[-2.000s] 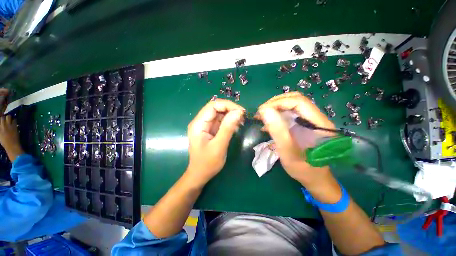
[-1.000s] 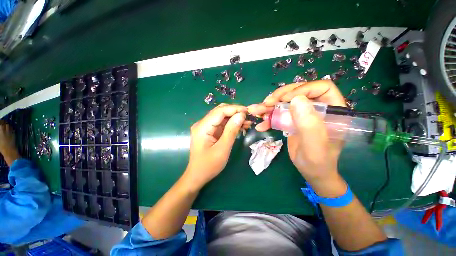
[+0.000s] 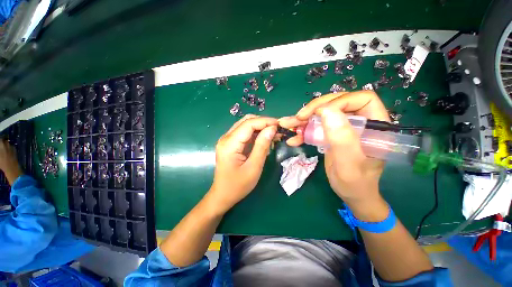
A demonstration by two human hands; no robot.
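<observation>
My left hand [image 3: 241, 160] pinches a small dark component [image 3: 285, 132] between thumb and fingertips, mostly hidden by the fingers. My right hand [image 3: 353, 151] holds a clear dispensing syringe [image 3: 387, 143] with pink-red contents at its front end. The syringe lies nearly level, its front end at the component, and the fingertips of both hands meet there. Whether the tip touches the part cannot be told. A green cap [image 3: 425, 161] sits on the syringe's rear. A thin black cable lies along the barrel.
A black compartment tray [image 3: 150, 168] at left holds parts in its upper rows. Crumpled stained tissue [image 3: 297, 172] lies below the hands. Loose components [image 3: 338, 67] are scattered at upper right near a paper label [image 3: 415, 63]. A grey controller [image 3: 469, 84] stands far right. Another person's blue sleeve [image 3: 28, 216] is at left.
Since the first frame, my right hand has swung the syringe forward, bringing its front end to the component in my left hand. Over the last second, both hands have barely moved.
</observation>
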